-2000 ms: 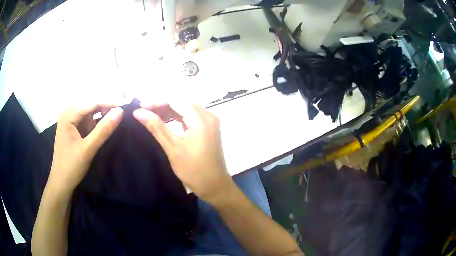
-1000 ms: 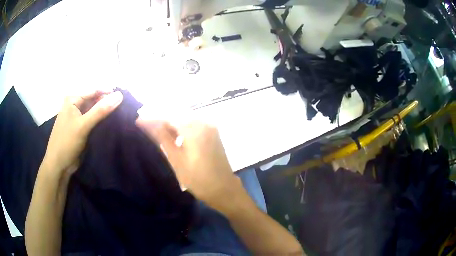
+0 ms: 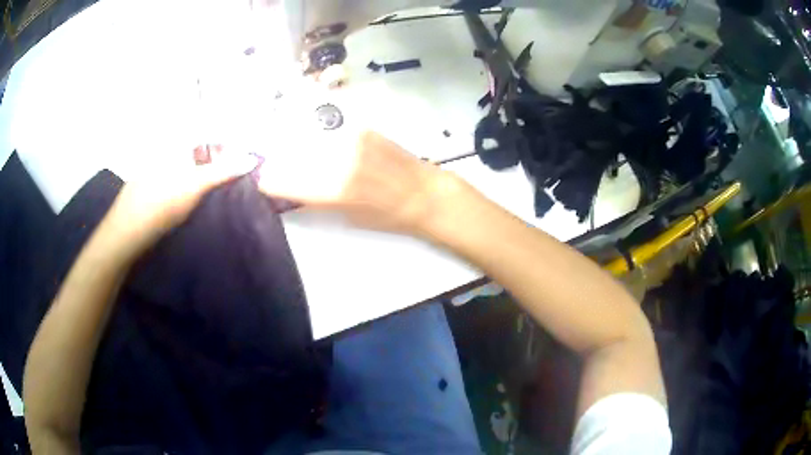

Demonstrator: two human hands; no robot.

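A large dark garment piece (image 3: pixel 204 293) hangs from the table over my lap, looking purple near its top edge. My left hand (image 3: pixel 173 191) holds its upper edge, with the fingertips washed out by glare. My right hand (image 3: pixel 342 182) is at the top right corner of the cloth, its fingertips closed on the edge close to my left fingertips. The glare hides the exact grip and the needle area.
A tangle of black strips (image 3: pixel 565 142) lies at the right of the white table (image 3: pixel 382 275), with large black scissor handles (image 3: pixel 498 142) beside it. A small dark strip (image 3: pixel 396 66) lies near a round metal disc (image 3: pixel 329 116). A yellow rail (image 3: pixel 676 233) runs at the right.
My right hand and forearm have swung up and across the table. The cloth's top edge has shifted right and its right side now hangs straighter, uncovering more of my blue-clothed lap.
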